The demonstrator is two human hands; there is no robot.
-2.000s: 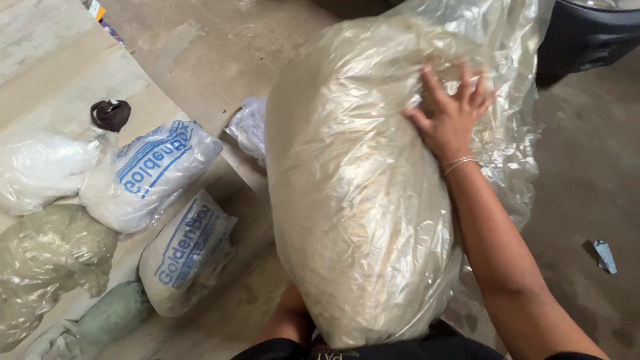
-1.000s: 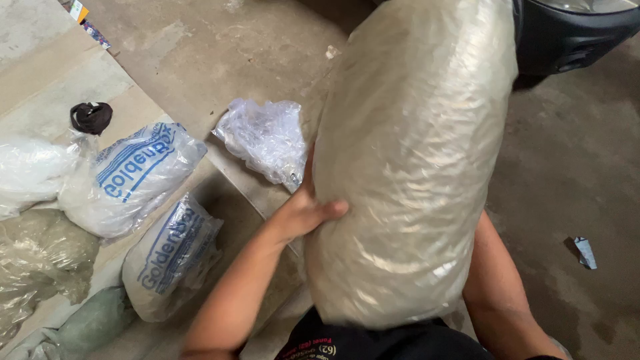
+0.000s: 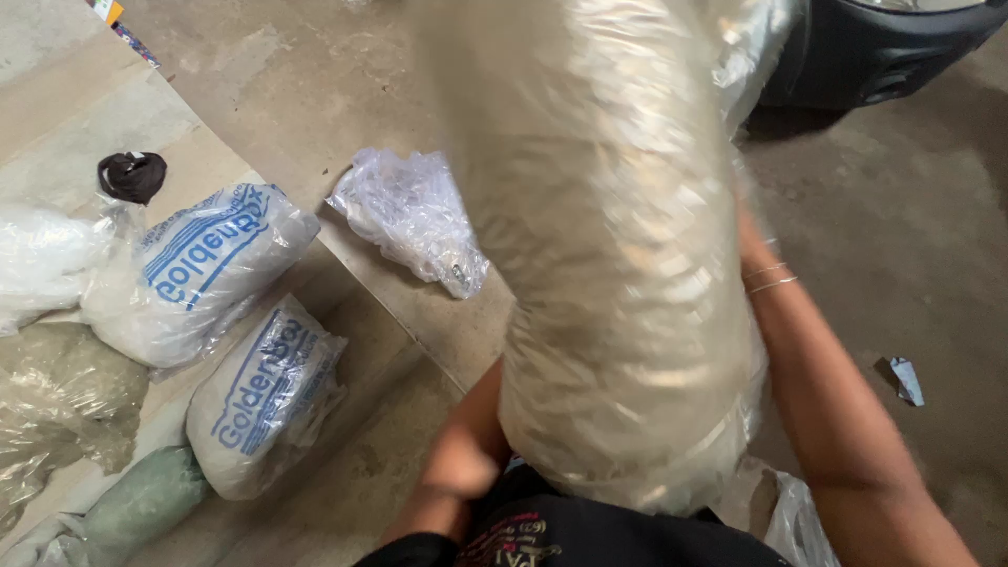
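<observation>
A large, full, translucent plastic bag [image 3: 606, 260] stands upright against my body, blurred by motion. My left forearm reaches in behind its lower left side, and the hand is hidden by the bag. On the right, my other forearm, with thin bracelets at the wrist, runs up along the bag's edge; that hand is hidden too. What the fingers do cannot be seen. A loose flap of clear plastic [image 3: 756, 55] shows behind the bag's upper right.
At left, printed white plastic bags [image 3: 260, 402], an olive bag [image 3: 63, 394], a green bag [image 3: 146, 496] and a dark cloth bundle [image 3: 132, 177] lie on a pale sheet. A crumpled clear bag [image 3: 409, 220] lies centre-left. A black container [image 3: 874, 55] stands upper right; a scrap [image 3: 907, 382] lies below.
My left hand, seen on the bag's left side one second ago, is now hidden behind it. My right hand, spread on the bag two seconds ago, is also out of sight. The bag has shifted.
</observation>
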